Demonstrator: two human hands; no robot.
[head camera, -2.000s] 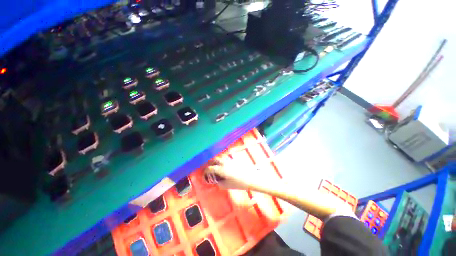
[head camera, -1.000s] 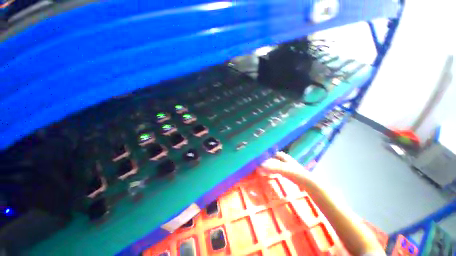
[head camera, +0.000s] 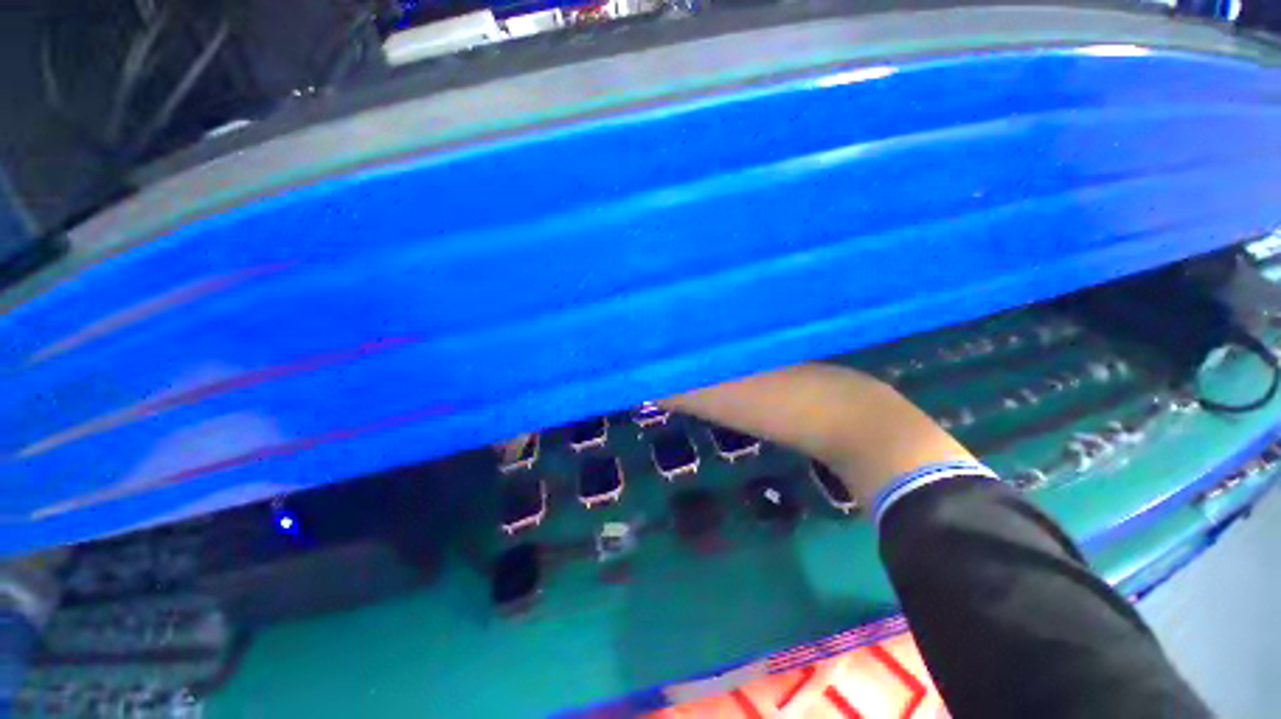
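My right hand (head camera: 752, 403) reaches in from the right over the green mat (head camera: 422, 639), under the blue beam. Its fingers are hidden behind the beam's lower edge, so what it holds cannot be seen. Smartwatches without straps, dark-faced with pinkish rims, lie in rows on the mat; one watch (head camera: 600, 479) is left of my wrist, and others are partly covered by my hand and the beam. The orange-red compartment tray (head camera: 878, 681) shows only in part at the bottom, below the shelf edge. My left hand is out of the picture.
The blue beam (head camera: 632, 267) crosses the whole view above the mat. Rows of small silver pieces (head camera: 1082, 436) lie on the mat at right. A black box (head camera: 1159, 323) with a looped cable is at far right. A blue light (head camera: 287, 523) glows at left.
My right hand has moved from the tray's far edge up and left, in under the beam. The view has shifted, so the beam fills more of it and less of the tray shows.
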